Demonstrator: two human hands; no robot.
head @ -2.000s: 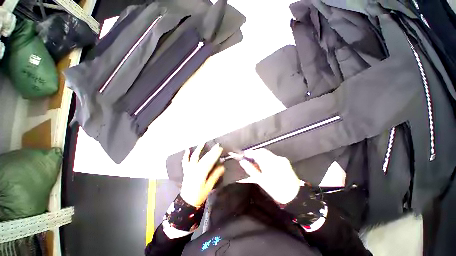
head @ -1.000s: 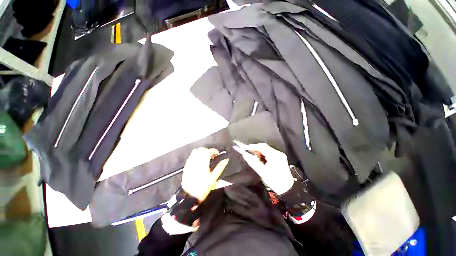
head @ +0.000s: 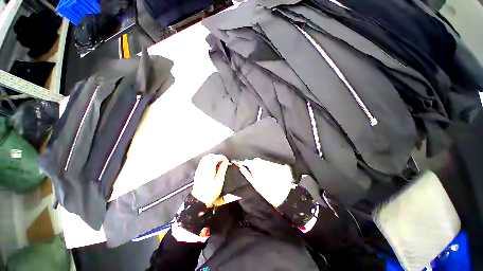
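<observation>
A long grey zippered panel (head: 125, 218) lies across the front of the white tabletop, its pale zipper (head: 165, 198) running up to my left hand. My left hand (head: 210, 179) pinches the panel at the zipper's upper end. My right hand (head: 266, 179) is close beside it, fingertips together and nearly touching the left ones. A tiny dark thing shows between the fingertips. Whether my right hand holds a tool is hidden.
A stack of grey zippered panels (head: 79, 132) lies at left. A large pile of panels (head: 339, 100) covers the right. A white padded block (head: 418, 221) sits at lower right above a blue crate (head: 459, 255). Another blue crate (head: 79, 9) stands at far upper left. Green sacks (head: 21, 159) are on shelves at left.
The panel has been shifted left since the oldest frame, and my hands now work at the zipper's other end. My fingertips have come together since a second ago. The view has turned right.
</observation>
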